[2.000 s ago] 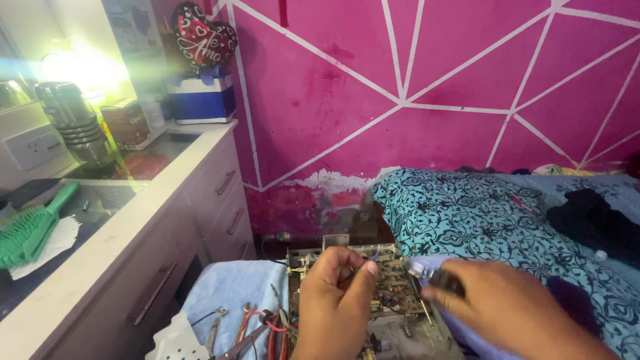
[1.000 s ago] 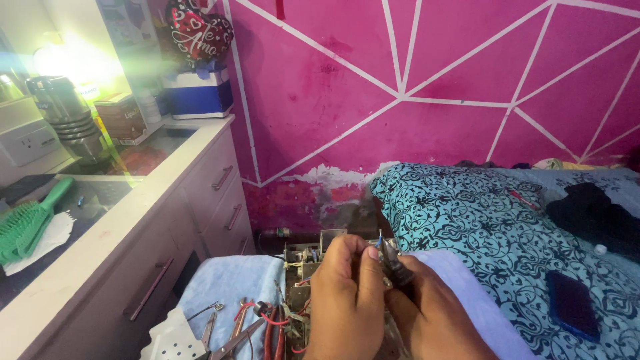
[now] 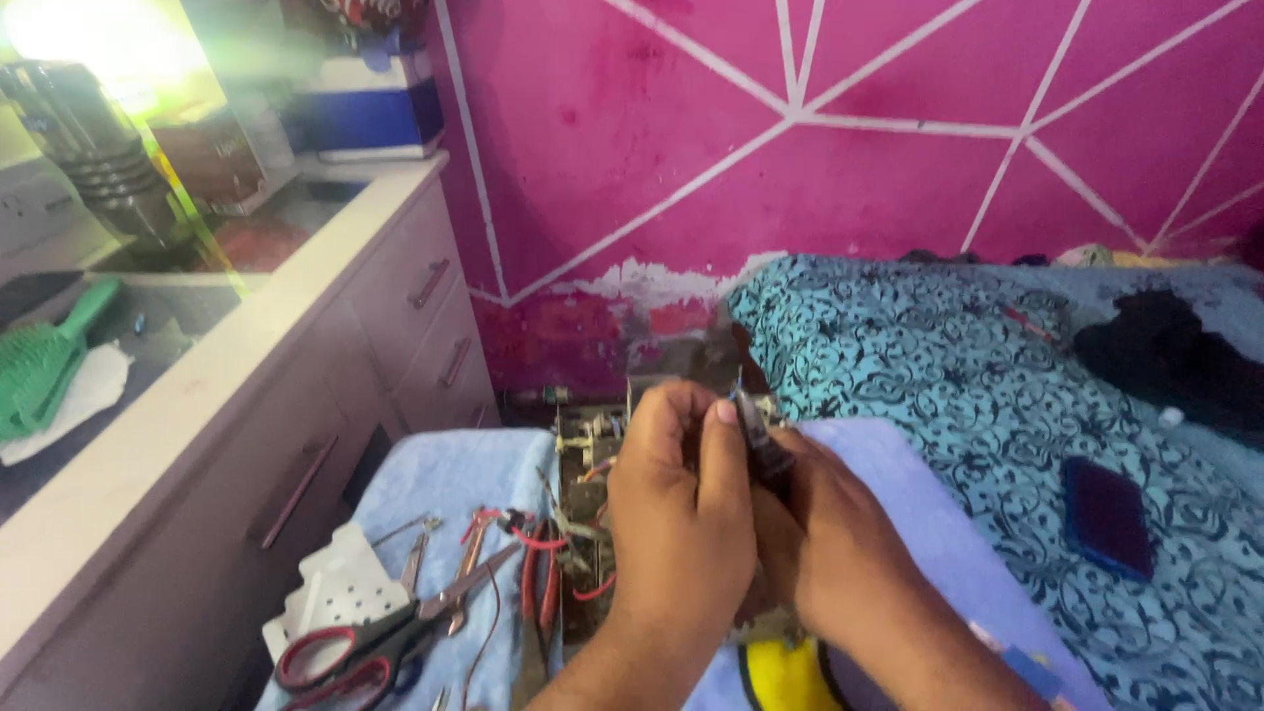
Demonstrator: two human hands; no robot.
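Over an opened electronic chassis [image 3: 590, 432] with wires and parts, my two hands are close together. My right hand [image 3: 839, 523] is closed around a small dark tool or part [image 3: 762, 430] that has a thin tip pointing up; its kind is unclear. The fingertips of my left hand [image 3: 681, 484] meet at that tip, where a bit of blue shows; whether they pinch something is hidden. Left of the chassis, on a light blue towel [image 3: 444, 464], lie scissors [image 3: 395, 632] with black and red handles, red-handled pliers [image 3: 538, 592], red wires and a perforated white piece [image 3: 341, 583].
A white dresser [image 3: 326, 395] stands at the left, with a green hairbrush [image 3: 59, 355] on top. On the right is a bed with a teal patterned cover [image 3: 889, 336], a dark phone-like object [image 3: 1108, 515] and black cloth [image 3: 1175, 360]. Something yellow [image 3: 785, 676] lies near the front.
My right hand was apart from my left two seconds ago, over the chassis's right side. It has moved left, and both hands now meet at the dark object.
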